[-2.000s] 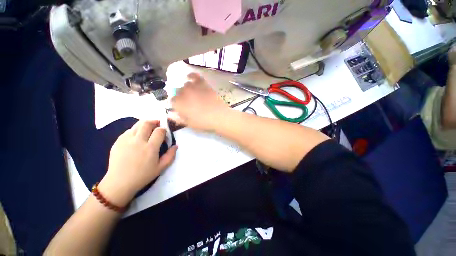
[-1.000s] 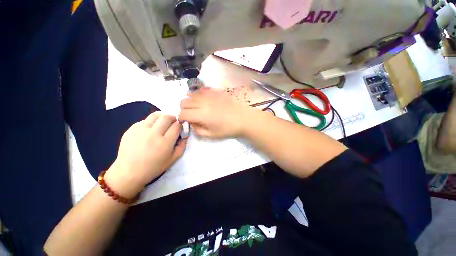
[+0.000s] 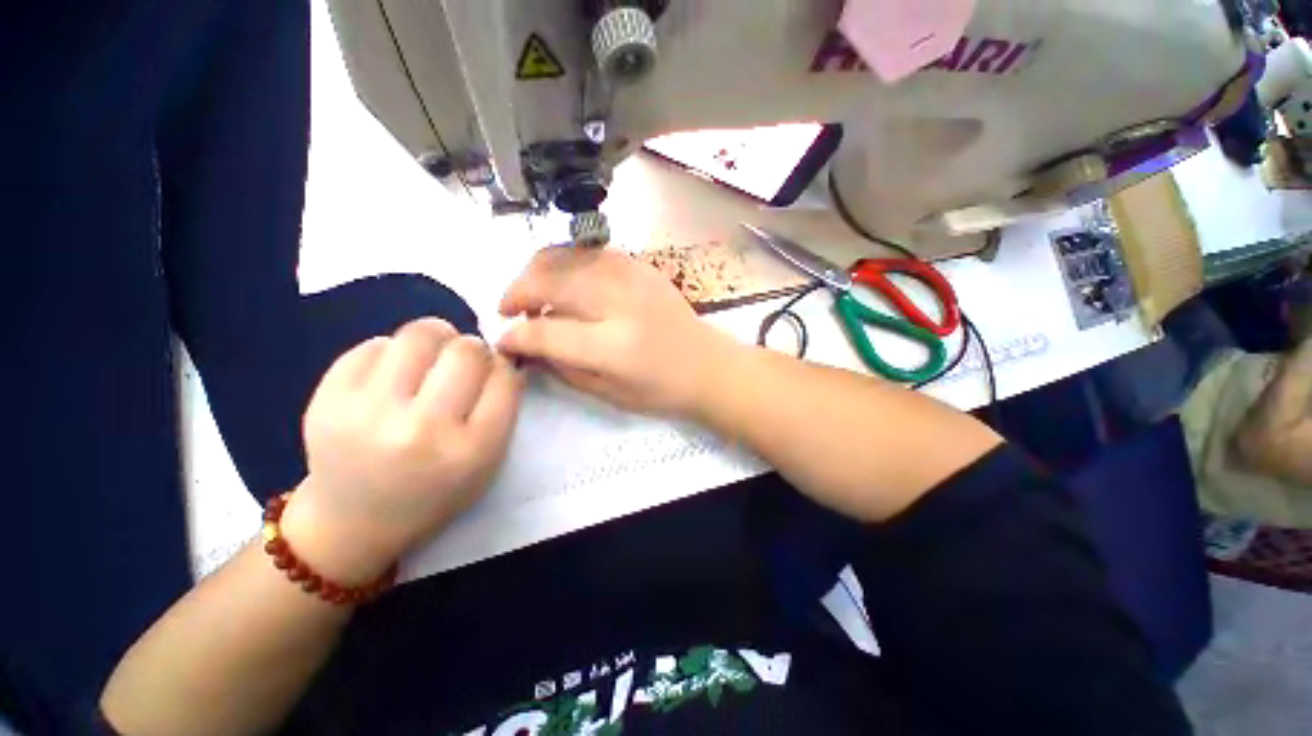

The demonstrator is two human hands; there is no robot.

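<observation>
A navy panel [image 3: 381,302] lies on the white table, its curved edge running to my left hand. My left hand [image 3: 413,417] has its fingers curled on the cloth edge and pinches it. My right hand [image 3: 612,328] is beside it, fingertips nearly touching the left ones, pinching the same edge; a bit of white shows between its fingers. The fingertips hide most of the join. The presser foot and needle area [image 3: 535,216] is just above my hands, with a knurled knob [image 3: 590,226] beside it.
The sewing machine head [image 3: 734,72] spans the top. Scissors [image 3: 895,309] with red and green handles and a black cord [image 3: 983,345] lie right of my hands. A phone [image 3: 763,161] lies behind. Metal parts [image 3: 1094,273] sit farther right. Another person's arm [image 3: 1273,417] shows at the right edge.
My right hand has come down from near the needle to meet my left hand. My left fingers have curled tighter. The view has shifted, so the machine appears farther right and higher.
</observation>
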